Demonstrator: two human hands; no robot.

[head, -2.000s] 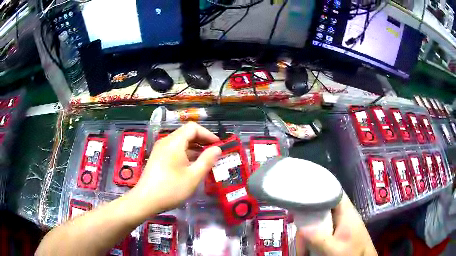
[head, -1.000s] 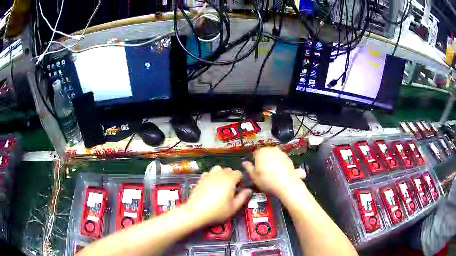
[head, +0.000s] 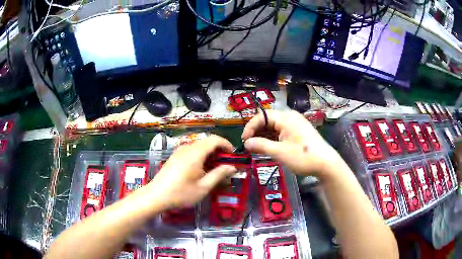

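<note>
My left hand [head: 195,169] grips a red unit [head: 229,195] by its dark top end, over the clear blister tray [head: 76,184]. The unit's white label is partly covered by my thumb. My right hand [head: 283,141] pinches a thin black test cable [head: 265,112] at the top end of that unit. The plug is hidden by my fingers, so I cannot tell whether it is inserted. More red units [head: 273,191] lie in the tray's pockets around the held one.
A pale handled scanner [head: 159,142] lies behind the tray. Black mice [head: 158,103] and a spare red unit [head: 251,99] lie on the taped shelf below lit monitors [head: 104,43]. Another filled tray [head: 362,167] stands at right. Cables hang overhead.
The white-grey scanner in my right hand two seconds ago is gone from it. My hands have come together at the unit's top end, the right one now with the cable. The camera view has shifted.
</note>
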